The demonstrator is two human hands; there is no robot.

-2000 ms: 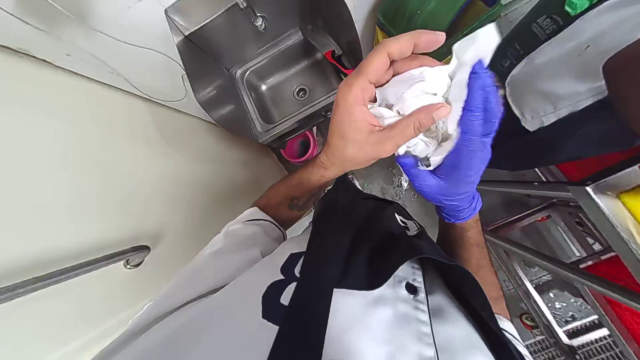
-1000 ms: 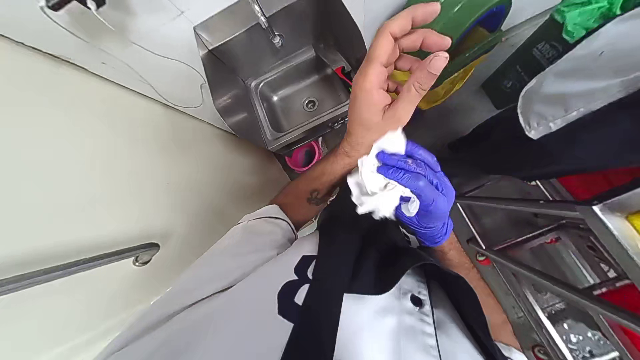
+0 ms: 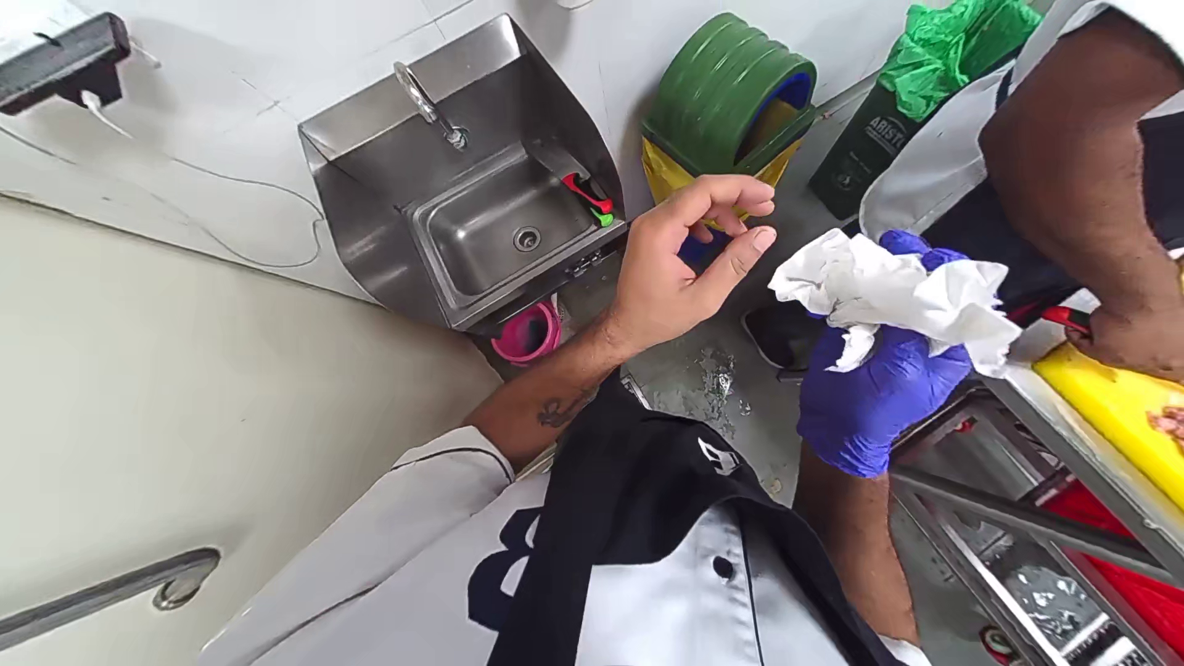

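Note:
My left hand (image 3: pixel 680 264) is bare, raised in the middle of the view with its fingers curled apart and nothing between them. To its right, my right hand (image 3: pixel 874 379) wears a blue glove and is closed around crumpled white paper towels (image 3: pixel 902 291), which spread over its palm. The two hands are apart. Left of my left hand, a steel sink (image 3: pixel 490 231) with a faucet (image 3: pixel 430 106) is fixed to the wall; red and green handles (image 3: pixel 589 196) lie at its right side.
Beneath the sink is a pink bucket (image 3: pixel 527 333). Behind stand green bins (image 3: pixel 721 92) and a dark bin (image 3: pixel 860 148) with a green bag. At right, a person's arm (image 3: pixel 1087 157) reaches over a yellow cutting board (image 3: pixel 1110 407) on a steel table (image 3: pixel 1091 462). A metal rail (image 3: pixel 102 597) is lower left.
My right hand has moved right, away from my left forearm, with the crumpled paper in it. A co-worker's arm has come into view at the right.

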